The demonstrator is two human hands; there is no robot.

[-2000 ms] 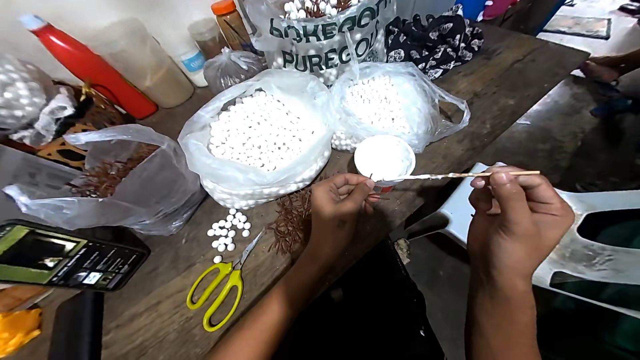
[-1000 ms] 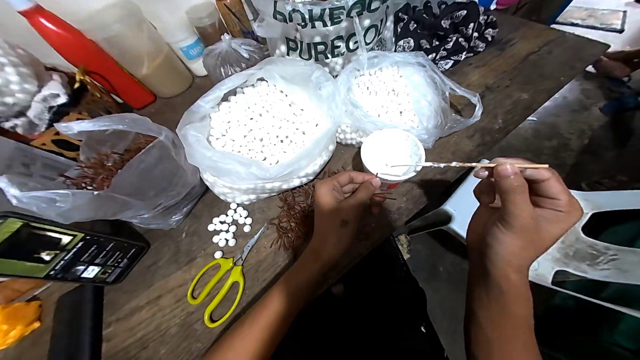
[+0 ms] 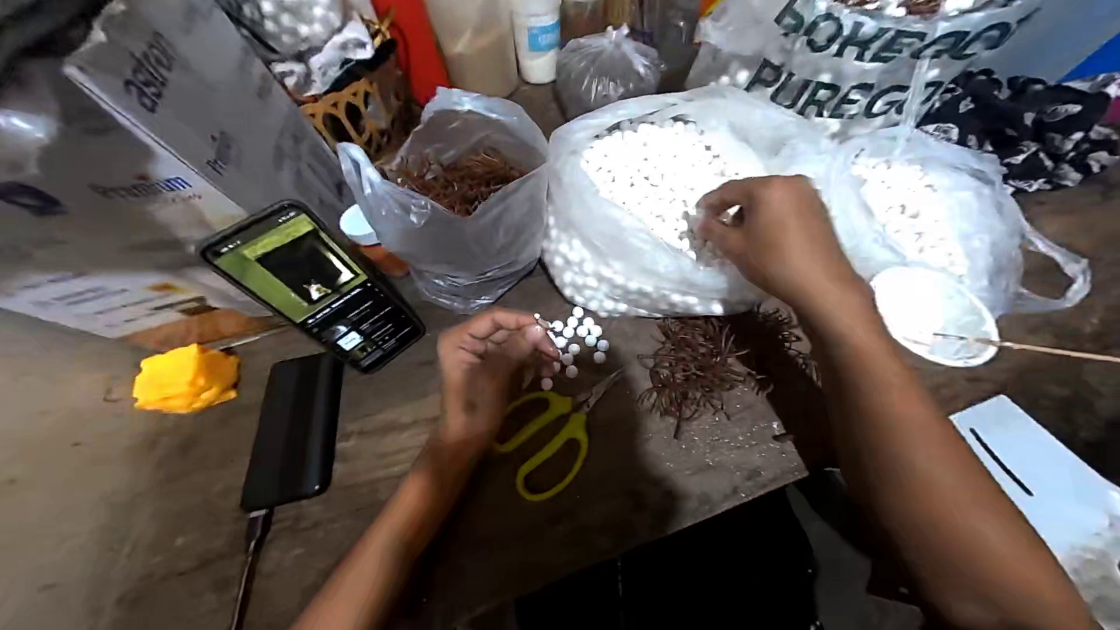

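Observation:
My left hand (image 3: 494, 372) is over the wooden table beside a loose group of small white balls (image 3: 582, 337); its fingertips are pinched, but what lies between them is too small to tell. My right hand (image 3: 770, 232) reaches over a plastic bag of white balls (image 3: 604, 262), fingertips at the balls, a hold on one not clear. Scissors with yellow handles (image 3: 564, 455) lie below the loose balls. Right of them is a pile of thin brown wire-like pieces (image 3: 700, 367). A thin stick (image 3: 1059, 352) rests on a white tub (image 3: 932, 315) of white paste.
A bag of brown pieces (image 3: 464, 175) stands behind a propped phone (image 3: 315, 284). A black power bank (image 3: 293, 433) with a cable and a yellow lump (image 3: 185, 378) lie left. A second bag of white balls (image 3: 927, 210) stands right, near a white plastic chair (image 3: 1041, 472).
The view has swung left. My right hand has let go of the stick and moved to the large bag of balls. My left hand has moved left from near the tub to the loose balls.

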